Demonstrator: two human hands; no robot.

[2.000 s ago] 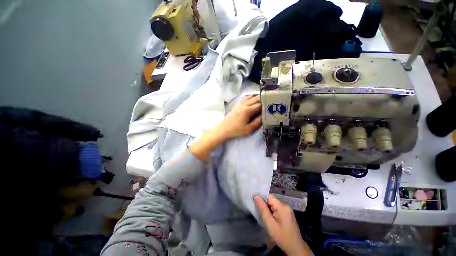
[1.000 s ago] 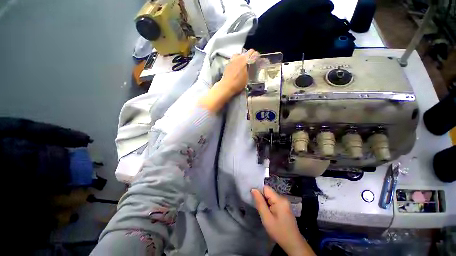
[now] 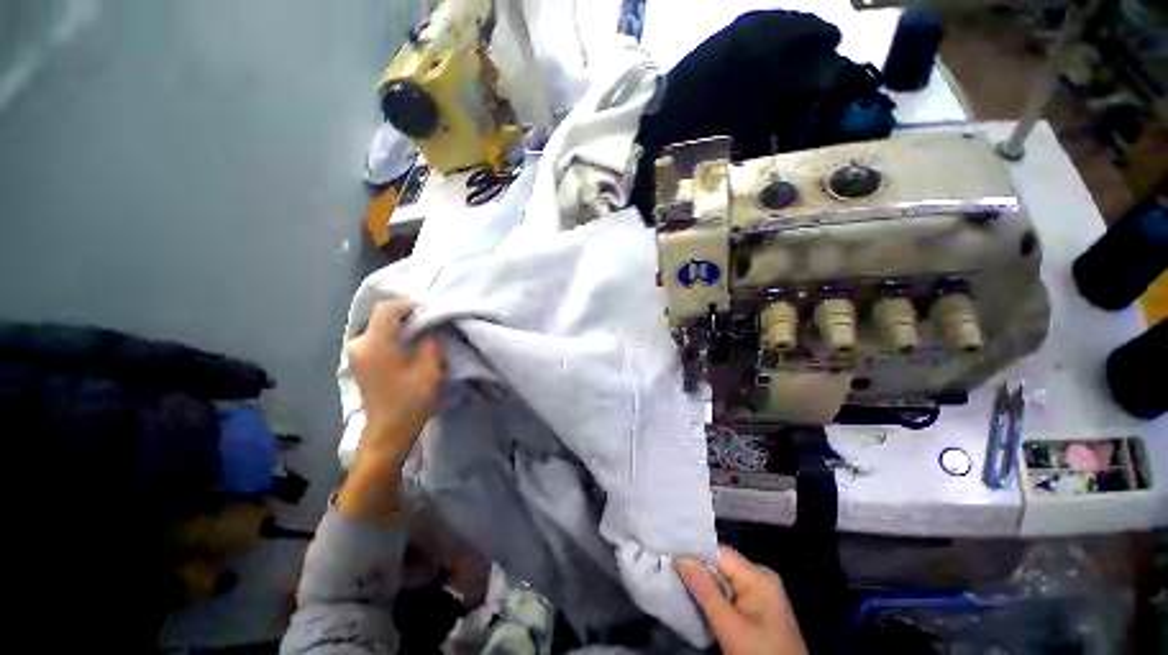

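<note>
The light grey and off-white garment piece lies bunched left of the overlock machine and hangs towards my lap. Its right edge runs down from the needle area. My left hand grips a raised fold at the garment's left side. My right hand pinches the garment's edge below the machine, at the table's front. The grey face shows under the lifted fold. The needle area is too dark to tell whether the edge lies under the presser foot.
Blue-handled snips, a small ring and a parts tray lie at right. Black cones stand at the right edge. A black cloth pile, yellow machine and scissors are behind.
My left hand has moved from beside the machine head down and left, pulling up a fold of garment. My right hand has moved slightly down and right, still pinching the edge.
</note>
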